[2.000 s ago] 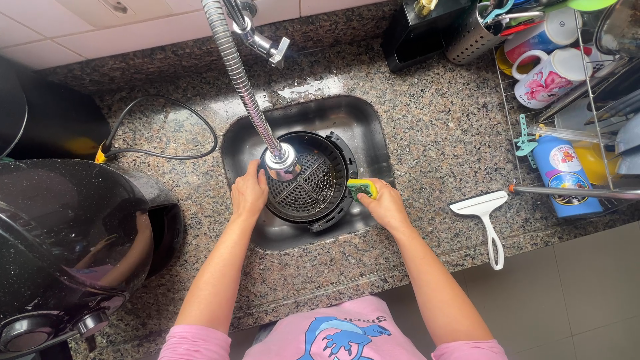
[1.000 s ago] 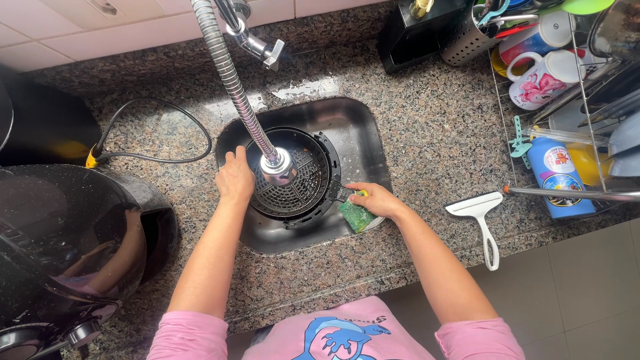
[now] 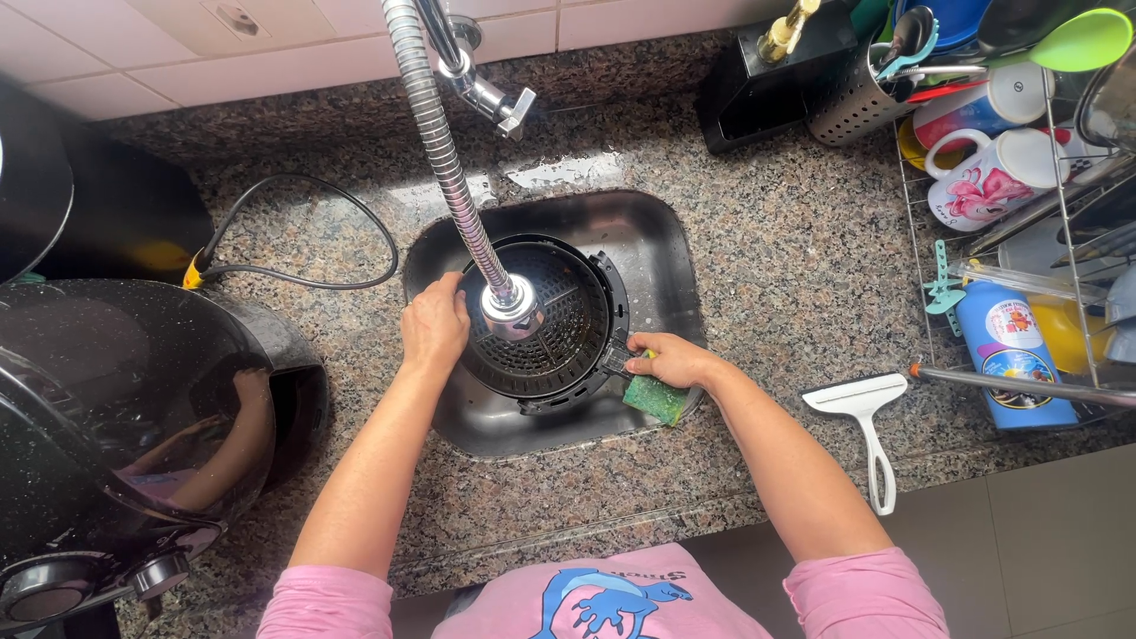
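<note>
A round black air fryer basket [image 3: 568, 333] with a perforated bottom lies in the dark sink [image 3: 652, 235]. My left hand [image 3: 435, 328] grips its rim on the left side; those fingertips are partly hidden by the rim. At the basket's right, my right hand [image 3: 670, 359] holds a green and yellow scouring sponge [image 3: 655, 399], its fingers at the black tab on the basket's edge. Over the basket hangs the chrome spray head [image 3: 512, 311] of a flexible metal faucet hose [image 3: 435, 124]. No running water can be made out.
A black air fryer [image 3: 133, 399] stands at left, beside a looped power cord [image 3: 382, 244]. A white squeegee [image 3: 865, 399] lies at right, near a blue bottle [image 3: 1012, 346] and a wire dish rack [image 3: 923, 266] with mugs. Behind are a black holder [image 3: 763, 89] and a perforated utensil cup [image 3: 852, 102].
The sponge, upright against the basket's right edge two seconds ago, now hangs lower with its green side showing. My left hand stays at the basket's left rim.
</note>
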